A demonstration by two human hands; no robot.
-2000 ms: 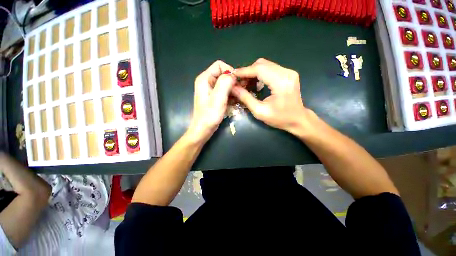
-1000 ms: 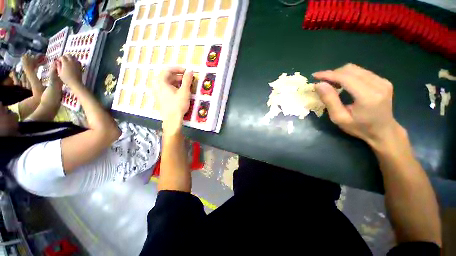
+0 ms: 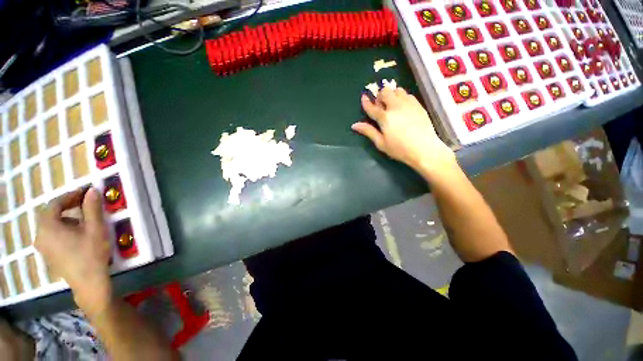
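My left hand (image 3: 76, 243) is over the partly filled foam tray (image 3: 163, 236) at the left, fingers curled; whether it holds a unit is hidden. Red and black units with gold centres (image 3: 113, 192) sit in the tray's right column beside it. My right hand (image 3: 402, 130) reaches to a small cluster of cream pieces (image 3: 372, 89) at the back right, thumb and forefinger apart; its other fingertips touch or cover part of the cluster. A loose pile of cream pieces (image 3: 252, 156) lies between my hands.
A long row of red housings (image 3: 303, 37) stands at the back. A full foam tray (image 3: 443, 120) is at the right, with another filled tray (image 3: 598, 53) beyond it. Cables (image 3: 173, 49) lie at the back left. A carton with film (image 3: 574, 204) and a red stool (image 3: 185, 314) are below the bench.
The view has swung right. My right hand has moved from the cream pile to the small cluster at the right. My left hand stays over the left tray.
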